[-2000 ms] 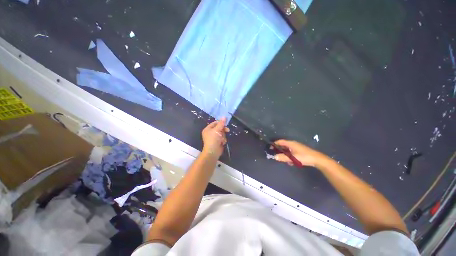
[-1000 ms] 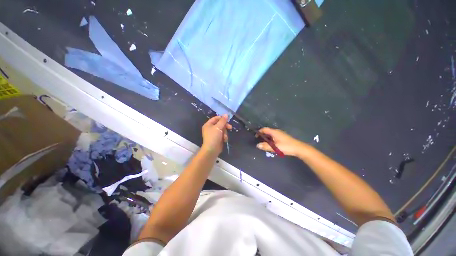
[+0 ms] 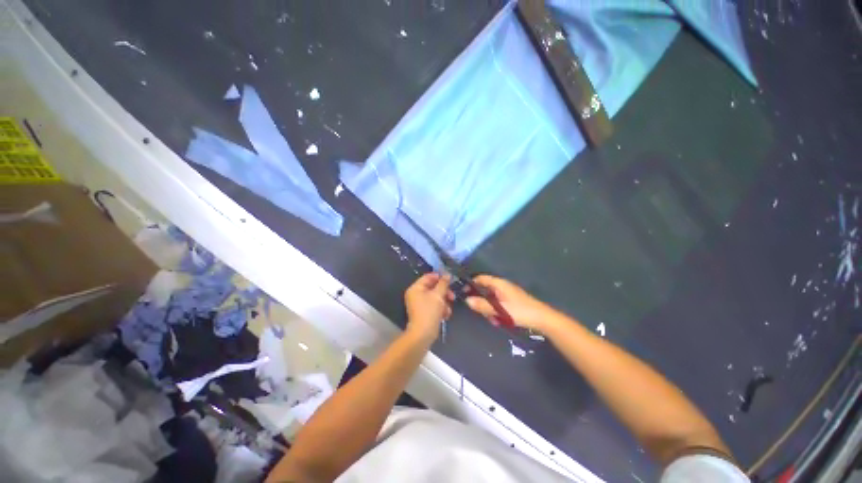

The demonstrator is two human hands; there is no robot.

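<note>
The light blue folded fabric (image 3: 482, 132) lies flat on the dark table, its near corner towards me. A dark metal bar (image 3: 565, 71) lies across it farther up. My right hand (image 3: 501, 304) holds the red-handled shears (image 3: 498, 309), their dark blades at the fabric's near edge, partly under or between the cloth. My left hand (image 3: 430, 300) pinches the strip at the near corner, beside the blades. Two joined blue offcuts (image 3: 269, 165) lie to the left.
The table's pale metal edge (image 3: 244, 221) runs between me and the work. On the floor at left are a cardboard box (image 3: 66, 255), a yellow crate (image 3: 24, 151) and white and blue waste. Scraps dot the table; a thin tan stick lies at right.
The view has shifted, showing more of the bar and cloth beyond it. My right hand and the shears have moved closer to my left hand, and the blades have cut further along the near edge.
</note>
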